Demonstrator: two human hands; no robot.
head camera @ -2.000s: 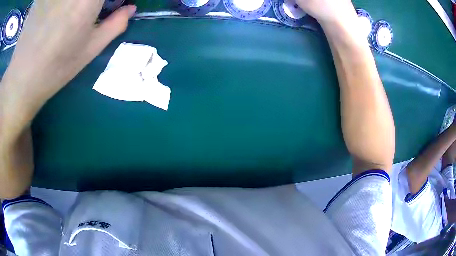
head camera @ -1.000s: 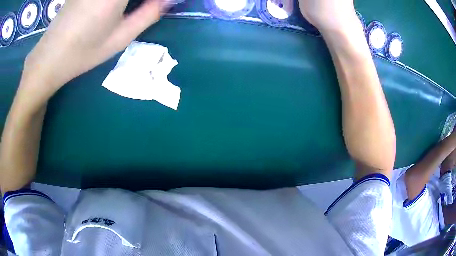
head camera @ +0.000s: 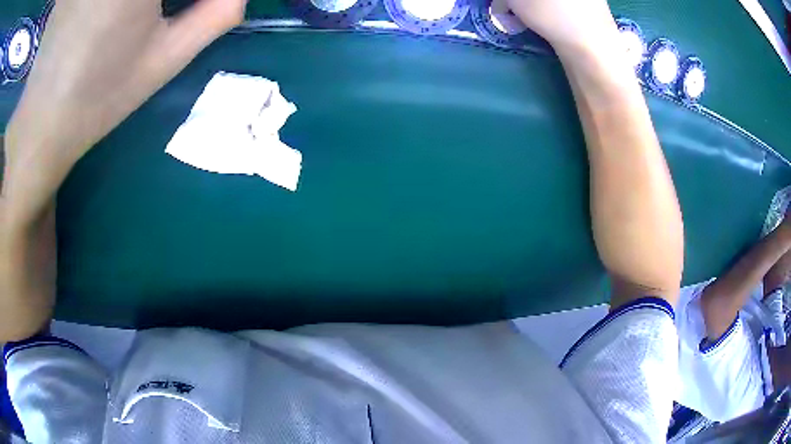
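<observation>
A row of round black discs with bright pale centres (head camera: 425, 7) runs along the belt edge at the top of the view and is partly cut off. My left hand (head camera: 143, 43) is at the top left over the row, thumb spread from the rest; its fingertips are cut off by the top edge, so its grip cannot be told. My right hand (head camera: 555, 16) is at the top, right of centre, with fingers at a disc (head camera: 492, 22); its upper part is out of the picture. No tool shows in it.
A torn white paper or rag scrap (head camera: 236, 130) lies flat on the green bench top (head camera: 390, 199). More discs (head camera: 664, 65) stand in the row right of my right wrist. A neighbouring person's arm and white sleeve (head camera: 728, 303) are at the right edge. A white stripe crosses the top right corner.
Since one second ago my left hand has moved left and up. My right hand has shifted slightly left. The discs at the right have moved slightly right; the scrap appears slightly further left.
</observation>
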